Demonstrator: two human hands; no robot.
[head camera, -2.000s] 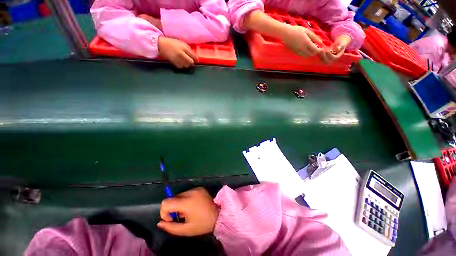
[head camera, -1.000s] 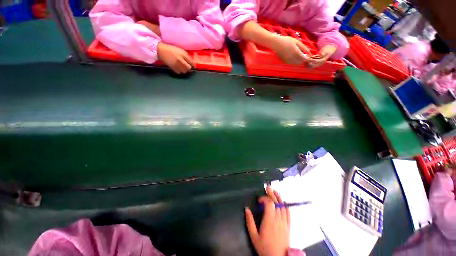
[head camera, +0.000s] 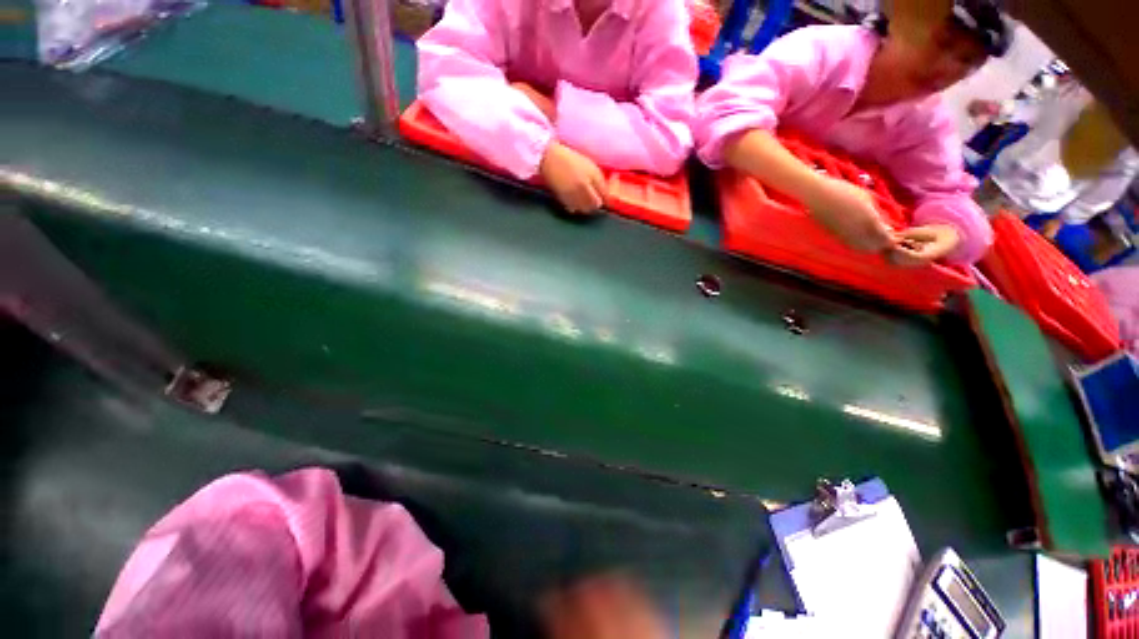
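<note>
My right hand (head camera: 606, 608) is a blur at the bottom edge, partly cut off; its fingers and anything in them cannot be made out. My left sleeve (head camera: 281, 562) shows at the lower left, but my left hand is not visible. A blue clipboard (head camera: 789, 516) with a silver clip holds white paper (head camera: 859, 574) at the lower right. A thin dark blue stick, perhaps a pen (head camera: 751, 597), is left of it. A calculator (head camera: 956, 605) stands out at the clipboard's right, cut off by the bottom edge.
Two small round parts (head camera: 708, 286) (head camera: 794, 322) lie on the green belt (head camera: 500, 337). Opposite, two people in pink coats have their arms over red trays (head camera: 650, 197) (head camera: 812, 256). A metal upright (head camera: 374, 63) stands at the back. A green board (head camera: 1043, 424) is at right.
The view has turned and tilted, so the belt now slopes down to the right. My right hand has left the papers and moved left, blurring. The pen is no longer visible in it.
</note>
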